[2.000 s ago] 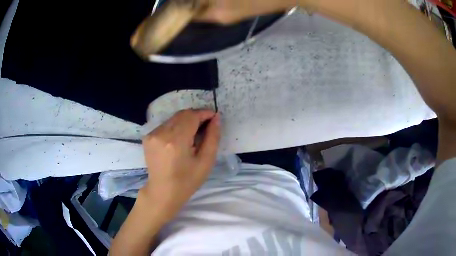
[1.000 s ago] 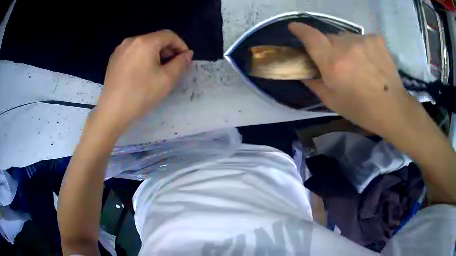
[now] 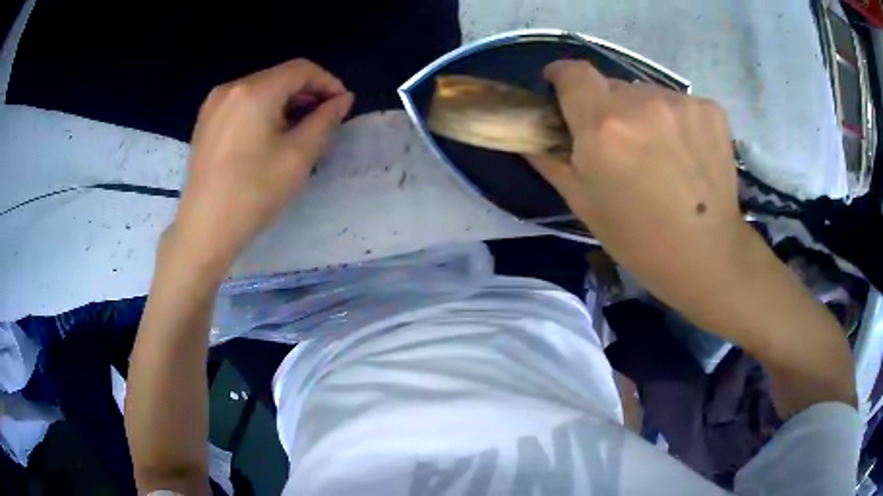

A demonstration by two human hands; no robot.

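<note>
A black cut panel (image 3: 232, 39) lies flat on the white table cover at the upper left. My left hand (image 3: 257, 145) is at the panel's front edge with thumb and index finger pinched together; what is between them is too small to tell. A thin black tape (image 3: 136, 189) runs over the white cover to my left wrist. My right hand (image 3: 649, 160) holds the iron (image 3: 523, 184) by its wooden handle (image 3: 494, 114). The iron's tip points left, beside the panel's right part. The iron covers the cloth under it.
The white table cover (image 3: 387, 208) ends at a front edge by my waist, where a clear plastic sheet (image 3: 281, 305) lies. A metal rack (image 3: 847, 97) is at the right edge, with a dark cord (image 3: 770, 197) near it. Dark cloth (image 3: 721, 407) is below at the right.
My right hand first brought the iron from the upper middle down to the right, then slightly left. My left hand moved up and left to the panel's edge. The panel reaches slightly farther right.
</note>
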